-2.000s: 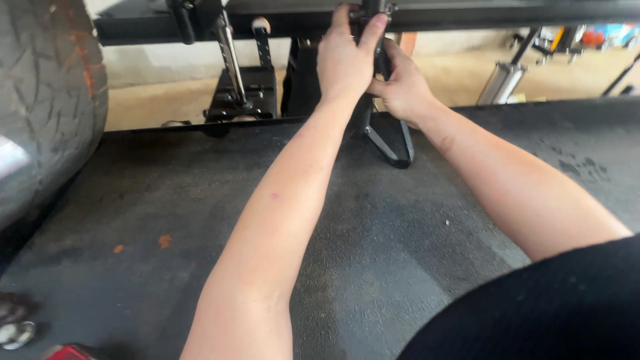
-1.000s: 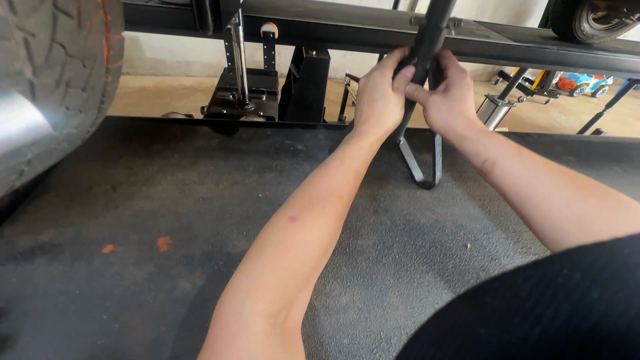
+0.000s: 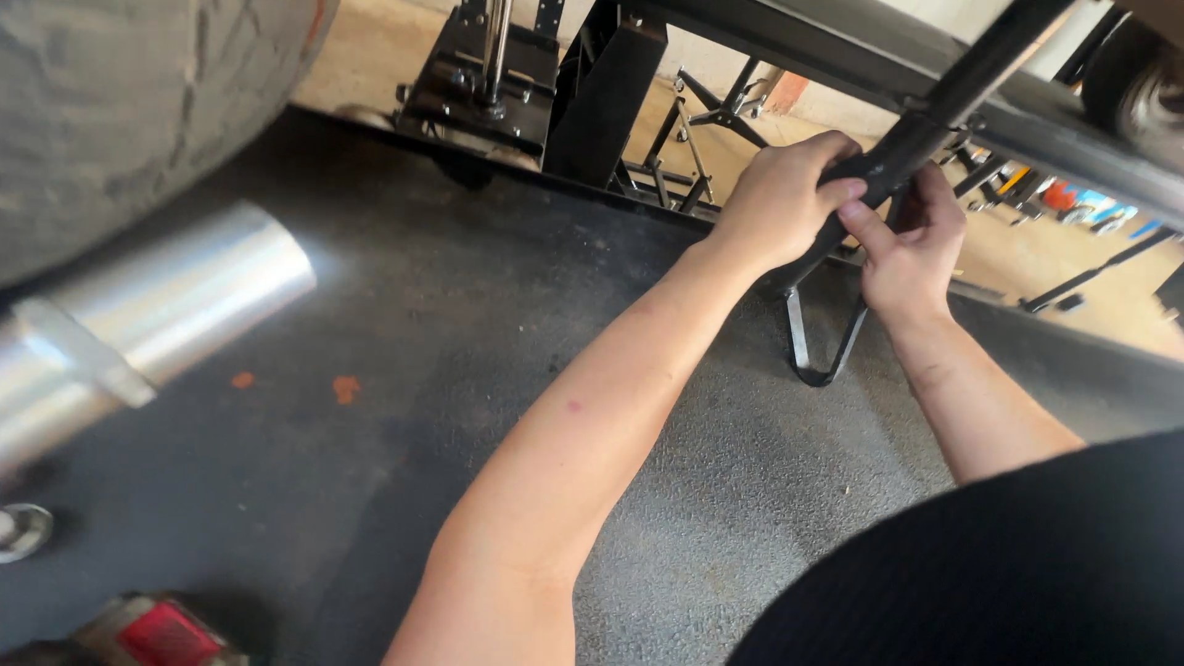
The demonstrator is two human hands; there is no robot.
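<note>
Both of my hands are around a black metal post (image 3: 962, 83) that slants up to the right. My left hand (image 3: 786, 199) wraps its lower part from the left. From the right, my right hand (image 3: 911, 240) grips the same part, its thumb beside my left thumb. Fingers behind the post are hidden. A bent flat-steel loop (image 3: 816, 375) hangs below my hands, over the dark textured surface (image 3: 740, 536). Just above my hands, a collar with small fittings sits on the post.
A large tire (image 3: 120, 120) fills the upper left, with a shiny metal cylinder (image 3: 213, 287) below it. A red and black object (image 3: 166, 638) lies at the lower left. Behind the surface's edge are a black bracket with a chrome rod (image 3: 495, 55), a long black beam (image 3: 786, 46) and wheeled stands.
The view has shifted and tilted strongly. Both hands stay on the black post. The metal cylinder now shows much more fully at the left.
</note>
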